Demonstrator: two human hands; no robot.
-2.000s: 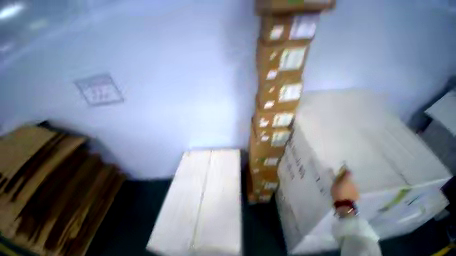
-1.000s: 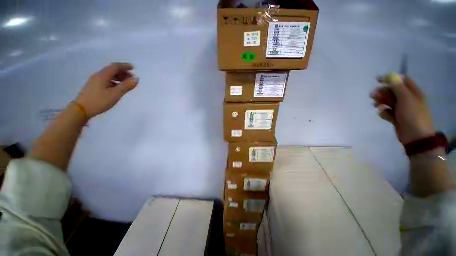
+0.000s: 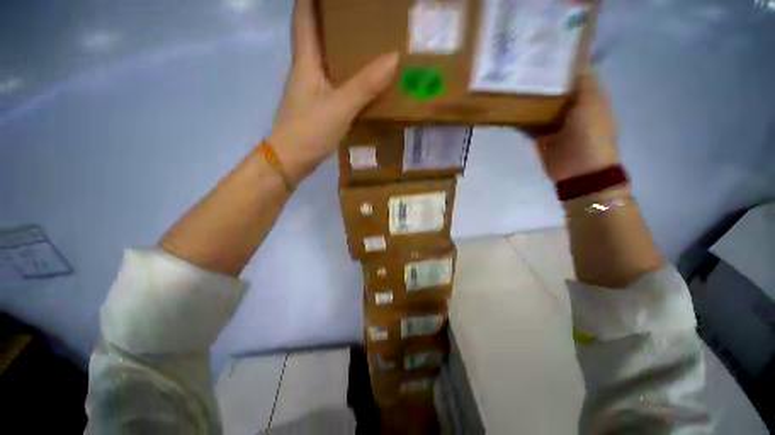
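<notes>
A brown carton (image 3: 361,38) with white labels and a green round sticker is at the top centre, its upper part cut off by the frame edge. My left hand (image 3: 327,106) grips its left side, the thumb on the front face. My right hand (image 3: 582,123) is at its lower right corner, the fingers partly hidden by the carton. I cannot see the knife. The carton is at the top of a stack of several brown cartons (image 3: 353,208) with white labels; whether it still touches the stack is unclear.
A large white carton (image 3: 518,340) stands right of the stack. A smaller white carton (image 3: 319,386) with a centre seam is at the lower left. A pale wall (image 3: 170,153) is behind, with a framed print (image 3: 32,252) on the left. More pale boxes (image 3: 739,289) are at the far right.
Both hands were apart and free of the carton, the right holding a small yellowish knife. They have closed in on the top carton's sides, and the carton now appears larger and higher in view.
</notes>
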